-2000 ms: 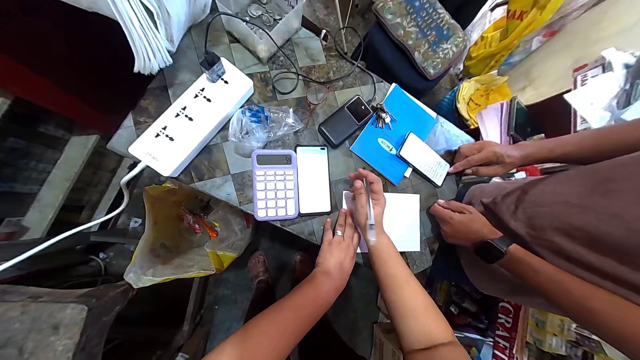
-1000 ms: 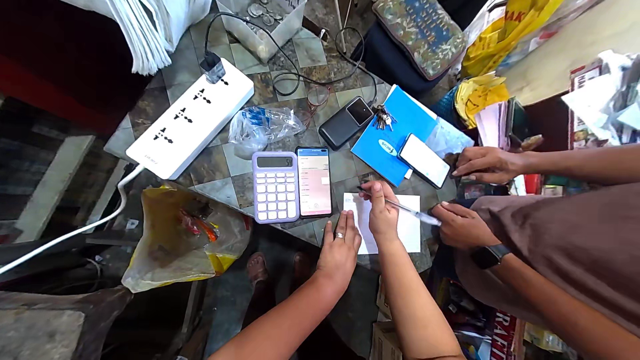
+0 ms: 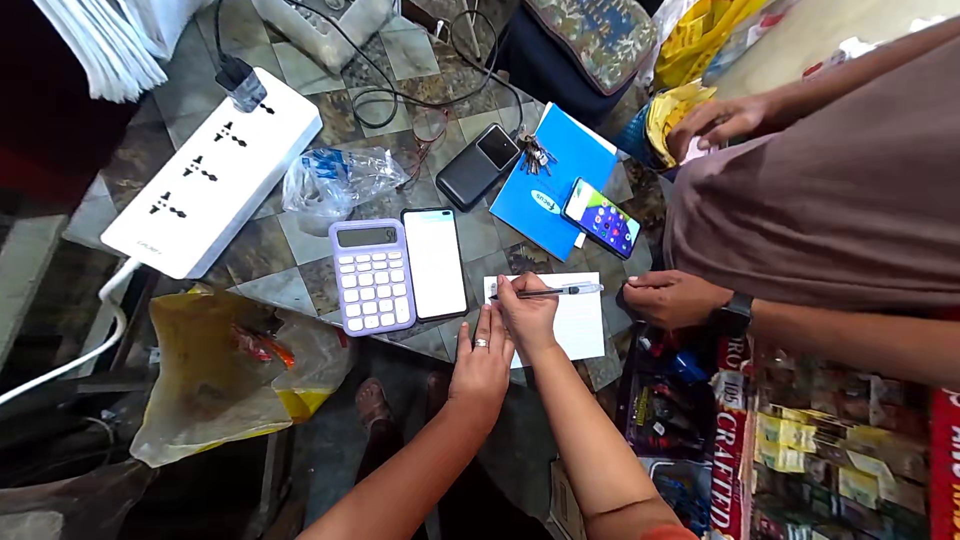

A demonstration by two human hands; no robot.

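My right hand grips a clear ballpoint pen, its tip at the upper left of a white sheet of lined paper. My left hand, with a ring on one finger, lies flat at the paper's left edge, against my right hand. Left of the paper, a smartphone with a mostly white screen lies beside a lilac calculator. Above the paper is a blue booklet, with a bunch of keys at its upper corner and a second smartphone over its right side.
A black power bank with a cable, a clear plastic bag and a white power strip lie on the tiled tabletop. An open plastic bag hangs at the near left edge. Another person stands at the right, one hand near the paper.
The pen, which pointed to the other person's hand, now lies across the paper's top in my right hand. The other person's upper hand has moved up to a yellow bag. The second phone's screen now shows icons.
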